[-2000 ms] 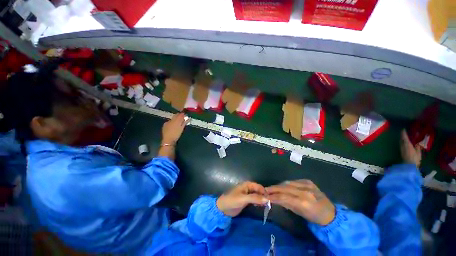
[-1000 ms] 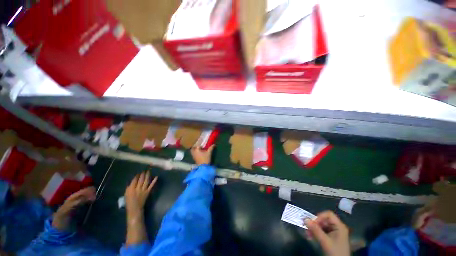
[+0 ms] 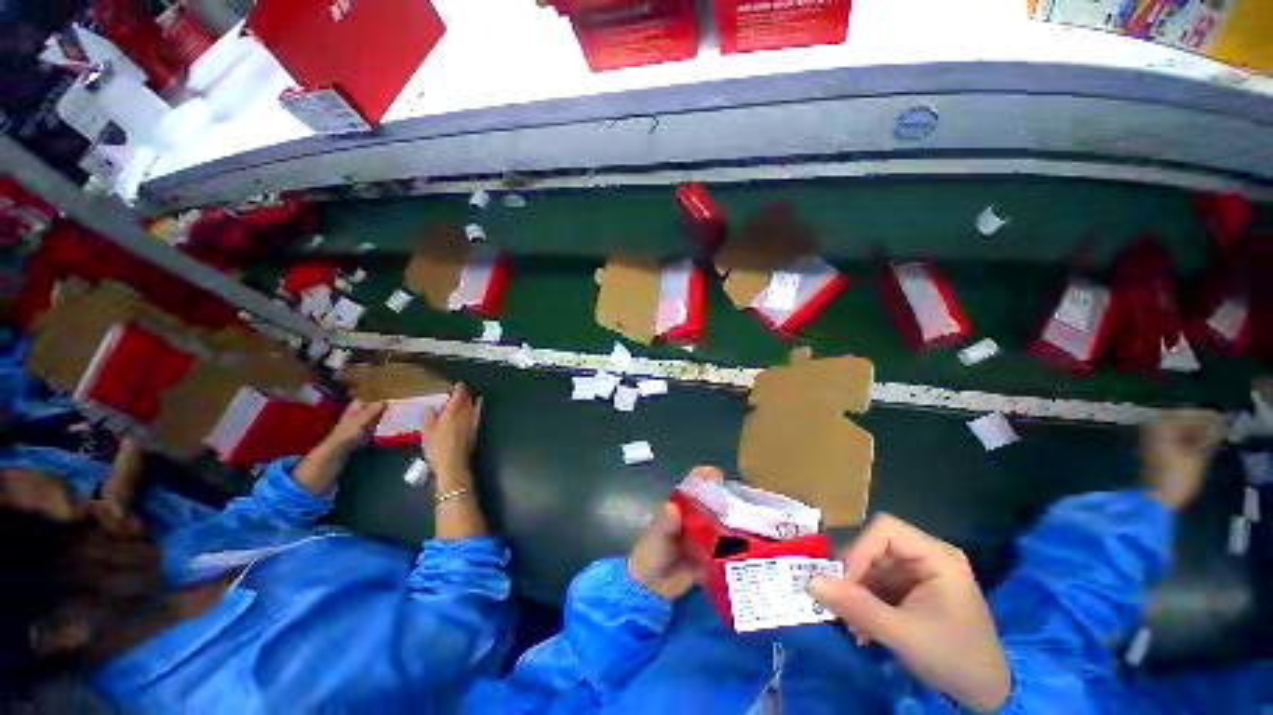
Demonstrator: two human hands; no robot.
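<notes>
A small red retail carton [image 3: 709,548] is held up near the bottom centre, with pale contents showing at its top. Its brown lid flap [image 3: 817,444] stands open beyond it. My left hand [image 3: 667,550] grips the carton's left side. My right hand [image 3: 921,601] pinches the right edge of a white label sticker [image 3: 765,595] with black print. The label lies over the carton's near side; whether it is fully stuck down cannot be told.
Open red cartons lie along the green conveyor belt [image 3: 545,231], past the pale dividing strip [image 3: 963,400]. Larger red cartons [image 3: 635,31] stand on the raised white shelf. A neighbour's hands [image 3: 444,444] hold a carton at left. Another hand [image 3: 1180,454] is at right. White paper pieces lie scattered.
My left hand has come back from the belt with a red carton. The label in my right hand has moved left onto the carton. The view has tilted down.
</notes>
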